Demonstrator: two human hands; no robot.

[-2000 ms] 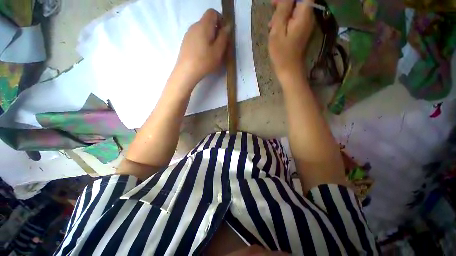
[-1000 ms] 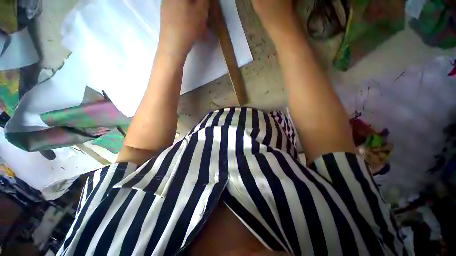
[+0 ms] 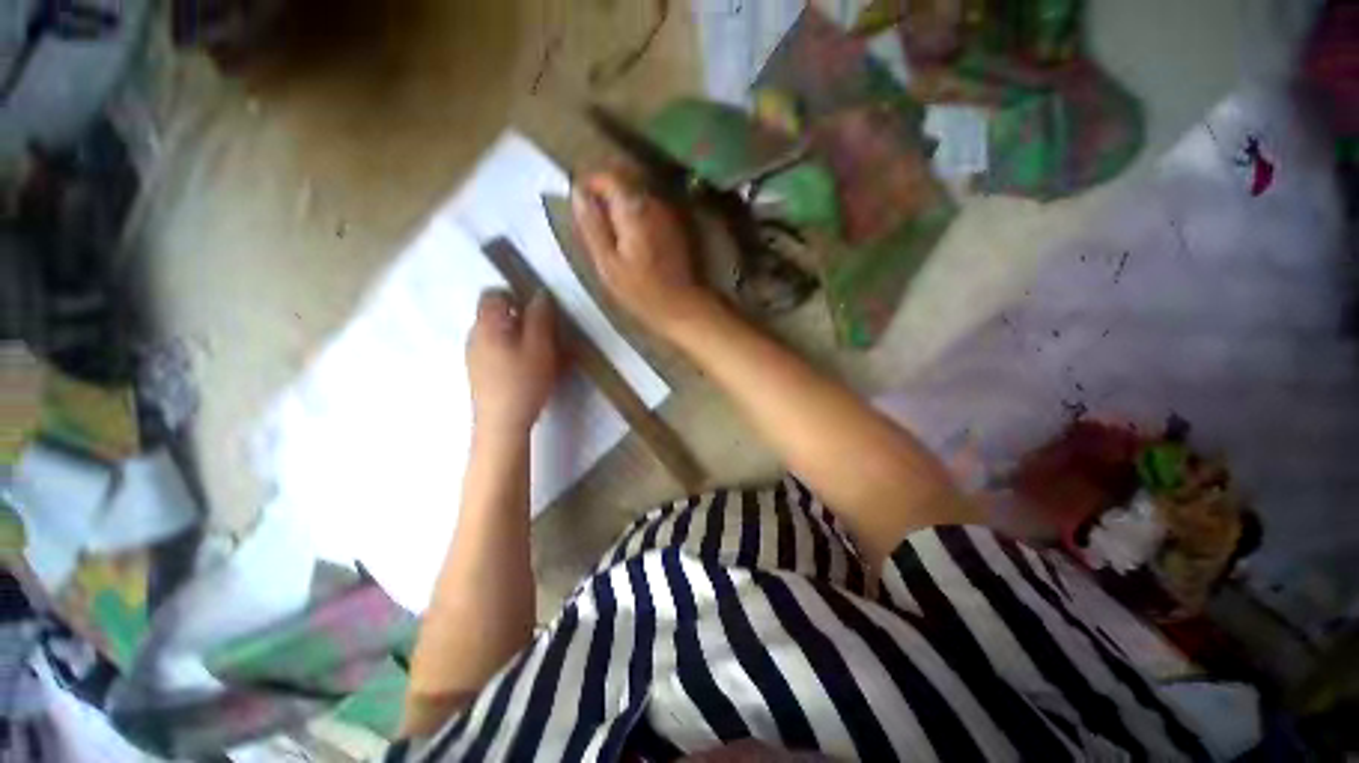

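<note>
A bright white sheet [image 3: 373, 380] lies slanted on the table, slightly blurred. A narrow brown ruler [image 3: 634, 400] lies diagonally across its right part, its near end beside my striped clothing. My left hand [image 3: 514, 362] has its curled fingers and thumb at the ruler's upper part, on the sheet. My right hand [image 3: 638, 246] is curled beyond the sheet's right edge. Dark shears [image 3: 716, 201] lie close beside and beyond the right hand; whether it touches them is unclear. No pen can be made out in the right fingers.
Green and pink patterned fabric scraps [image 3: 879, 194] lie at the upper right, more scraps [image 3: 306, 638] at the lower left. Pale blue-grey pieces [image 3: 105, 507] are at far left. A red container [image 3: 1081, 485] of scraps stands at right. A blurred brown shape [image 3: 358, 45] is at the top.
The view has shifted, bringing both hands fully into frame. The ruler and sheet now appear more slanted. The right hand appears nearer the ruler and shears; the pen seen earlier is no longer discernible.
</note>
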